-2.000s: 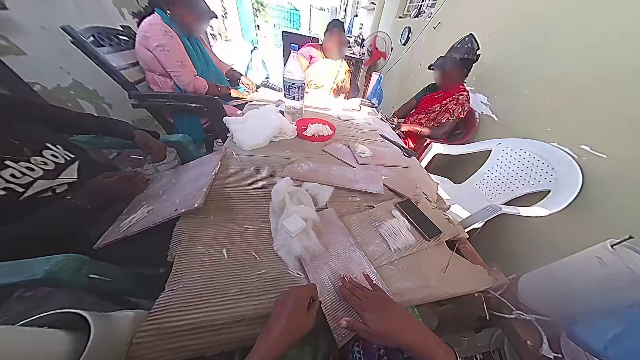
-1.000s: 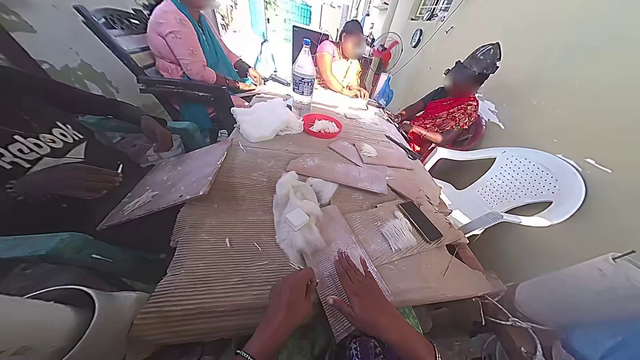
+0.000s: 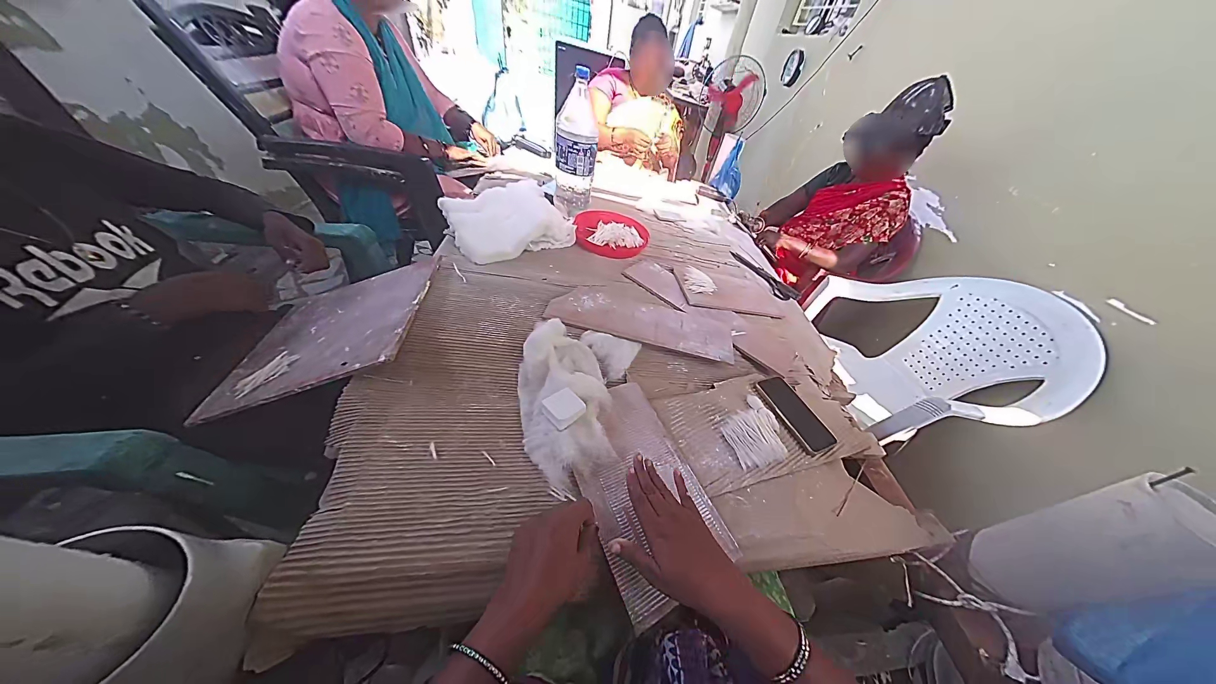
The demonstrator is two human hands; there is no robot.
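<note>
My right hand [image 3: 670, 537] lies flat, fingers apart, on a narrow ribbed board [image 3: 627, 446] at the table's near edge. Beside the board's left side my left hand [image 3: 554, 554] is curled; whether something is pinched in its fingers cannot be told. Just beyond it lies a heap of white cotton wool [image 3: 567, 451] with a small white square block [image 3: 563, 408] on top. Right of the ribbed board, a bundle of thin white cotton wicks [image 3: 755, 434] rests on a corrugated sheet, next to a dark smartphone [image 3: 796, 415].
Corrugated cardboard [image 3: 418, 494] covers the table. Farther off stand a red plate [image 3: 613, 249] of wicks, a plastic bottle [image 3: 575, 142] and a white cotton bundle [image 3: 506, 220]. Several people sit around; one at left has a tilted board [image 3: 328, 337]. A white plastic chair [image 3: 988, 351] stands at right.
The person at left had a hand raised over the tilted board one second ago; that hand is now lower, nearer the body. My hands stay about the ribbed board.
</note>
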